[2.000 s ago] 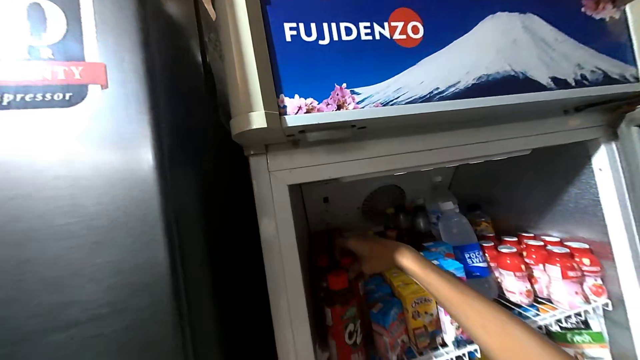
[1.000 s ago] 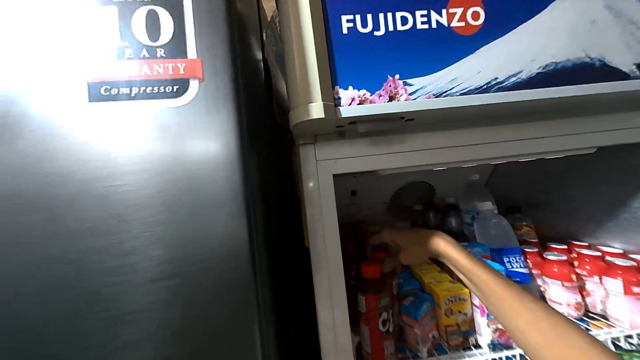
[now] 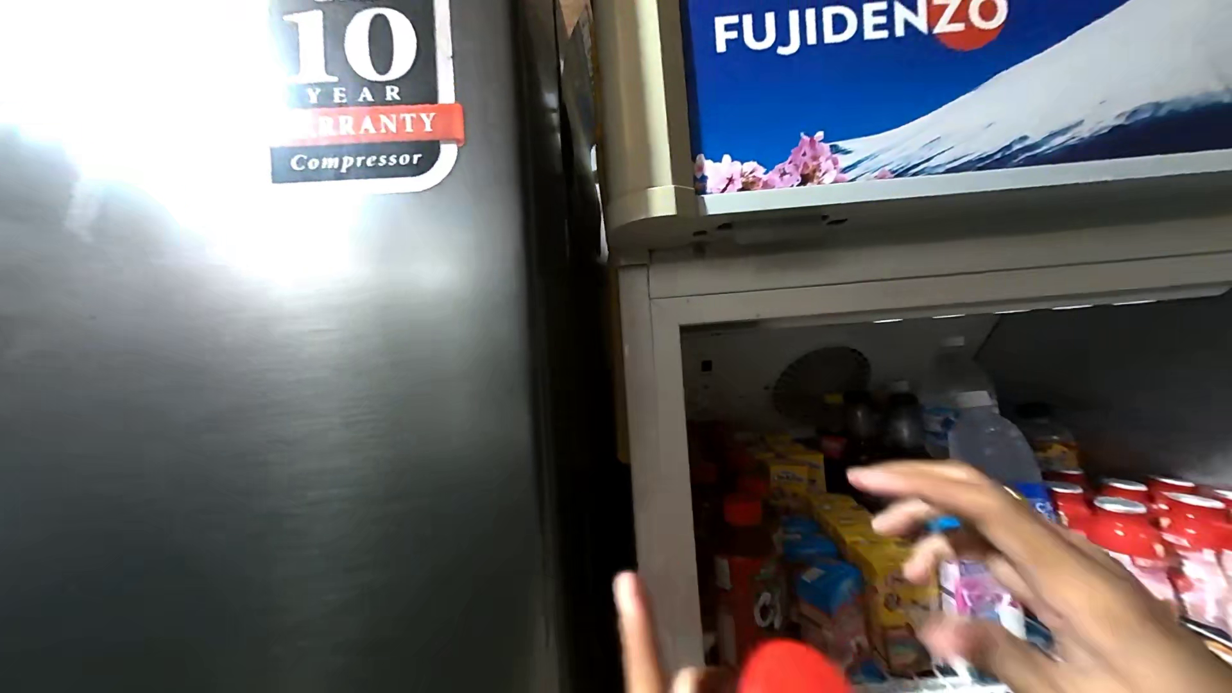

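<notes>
My right hand (image 3: 1030, 568) is raised in front of the open cooler's shelf, its fingers apart and a ring on one finger. Behind it stand yellow cartons (image 3: 890, 587), blue-topped packs (image 3: 830, 592) and a clear plastic bottle with a white cap (image 3: 991, 443). At the bottom edge, only a few fingers of my left hand (image 3: 643, 640) show, one pointing up. Close beside them is a rounded red thing (image 3: 791, 669), perhaps a cap; whether the left hand grips it is hidden. A red-capped bottle with a red label (image 3: 746, 587) stands at the shelf's left side.
A dark metal refrigerator door (image 3: 289, 433) fills the left side. The cooler's pale frame (image 3: 664, 481) borders the opening, below a Fujidenzo sign panel (image 3: 895, 96). Red bottles with pale lids (image 3: 1121, 529) stand at right; dark bottles (image 3: 903, 423) are farther back.
My right hand has come back from the shelf's left side toward the right. Fingers of my left hand and the rounded red thing have appeared at the bottom. The view has shifted left.
</notes>
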